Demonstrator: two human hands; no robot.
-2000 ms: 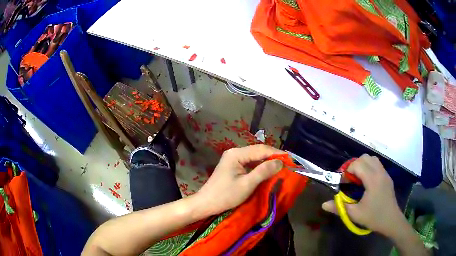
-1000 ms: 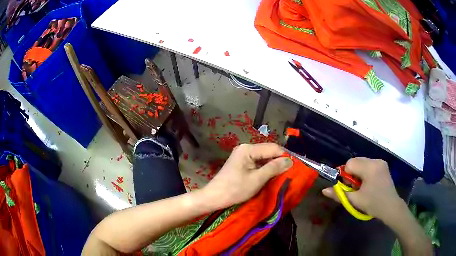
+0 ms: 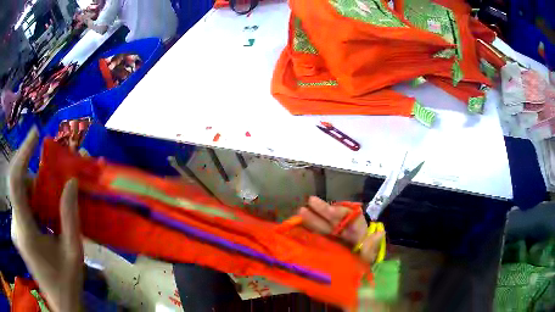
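An orange bag (image 3: 225,234) with a purple strip and a pale green strip is stretched over my lap, blurred by motion. My left hand (image 3: 52,225) is at the far left, at the bag's left end, with that end between thumb and fingers. My right hand (image 3: 338,225) is at the bag's right end, with fingers through the handles of the scissors (image 3: 389,192); the blades are apart and point up towards the table edge. A green tab (image 3: 384,280) sticks out below my right hand.
The white table (image 3: 201,91) bears a bag stack (image 3: 371,61), dark red snips (image 3: 339,135) and small scraps. Blue bins (image 3: 137,52) stand at the left. A person in light clothing (image 3: 148,21) is at the upper left. Orange scraps lie on the floor.
My left hand has moved far left and the bag is now spread lengthwise. My right hand has moved left, and the scissors now point upward with blades apart. The view has shifted upward.
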